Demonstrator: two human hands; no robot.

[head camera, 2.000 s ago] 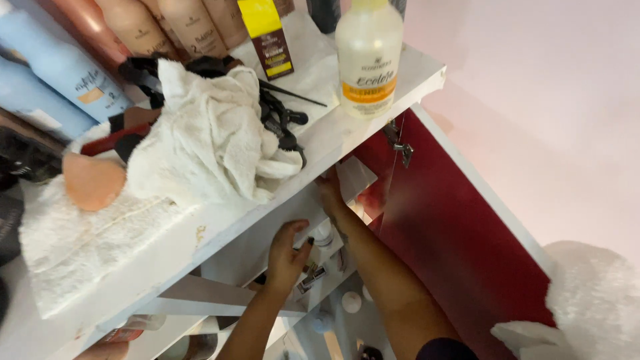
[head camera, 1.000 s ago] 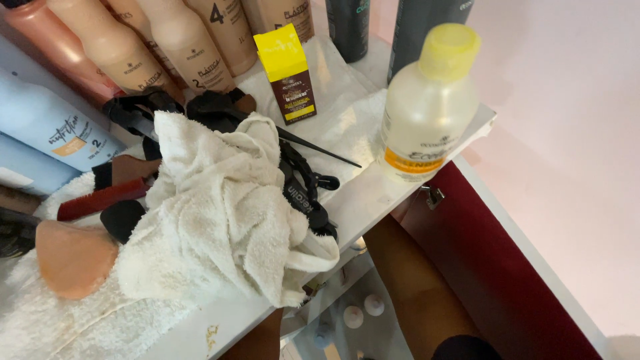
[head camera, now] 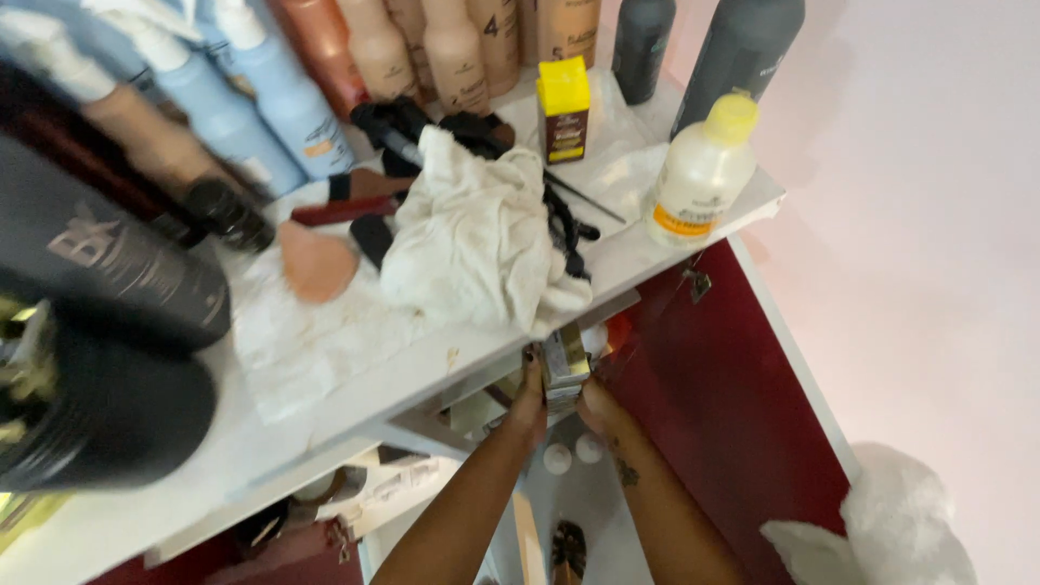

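Below the counter's front edge, at the opening of the cabinet, my left hand and my right hand hold a stack of small boxes between them, one hand on each side. The fingers are partly hidden behind the boxes and the counter edge. Above them on the counter lies a crumpled white towel, over black hair clips. A bottle with a yellow cap stands near the right corner, and a small yellow and brown carton stands behind the towel.
A dark red cabinet door hangs open at the right. On the counter are several product bottles, a peach makeup sponge and a black container. Round white items show below my hands. White fluffy material is at lower right.
My hands, apart inside the cabinet two seconds ago and mostly hidden one second ago, now show at its opening with the stack of boxes between them. The view has shifted.
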